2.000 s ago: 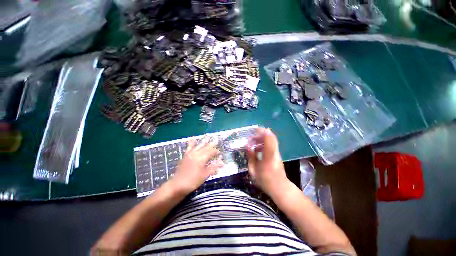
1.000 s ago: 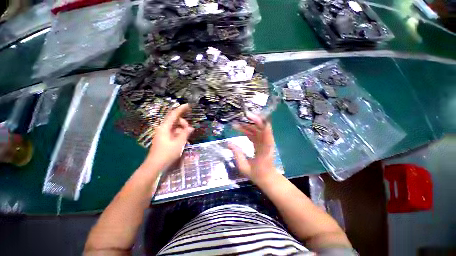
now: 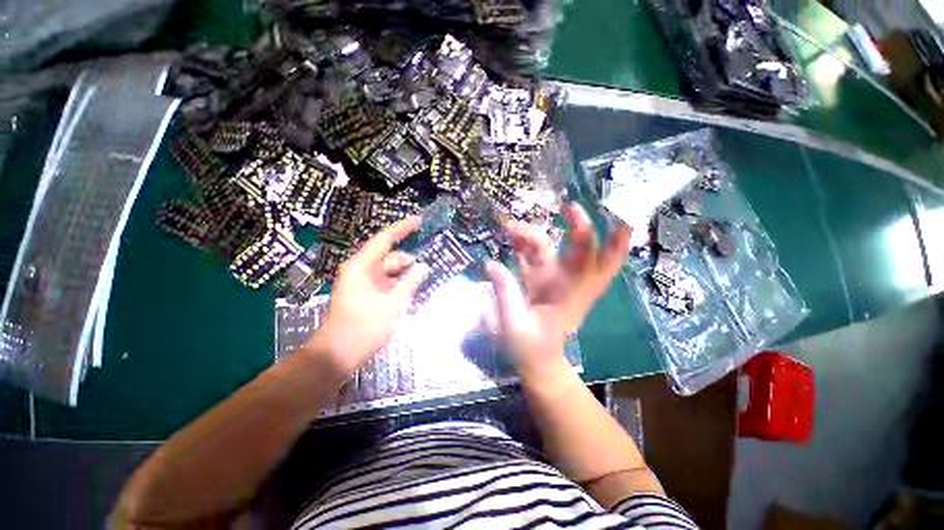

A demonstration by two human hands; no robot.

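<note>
A heap of dark circuit boards with gold and silver dots [image 3: 399, 155] lies in front of me. The pale, glossy label sheet with a grid [image 3: 383, 375] lies below my hands, partly covered by them and by glare. My left hand [image 3: 371, 295] is over the sheet's upper left part, with a small circuit board [image 3: 443, 257] between its thumb and forefinger. My right hand [image 3: 554, 295] is over the sheet's right part, blurred, fingers spread, with nothing visible in it. A clear plastic tray [image 3: 714, 295] at the right holds several dark boards.
Long grey gridded sheets [image 3: 88, 207] lie at the left. Trays of dark boards stand behind the heap [image 3: 497, 16] and at the back right [image 3: 730, 62]. A pale metal strip [image 3: 662, 104] crosses the green bench. A red stool [image 3: 776, 399] is below at the right.
The view has shifted and tilted. My left hand has moved off the heap with a board in it. My right hand's fingers have spread towards the right.
</note>
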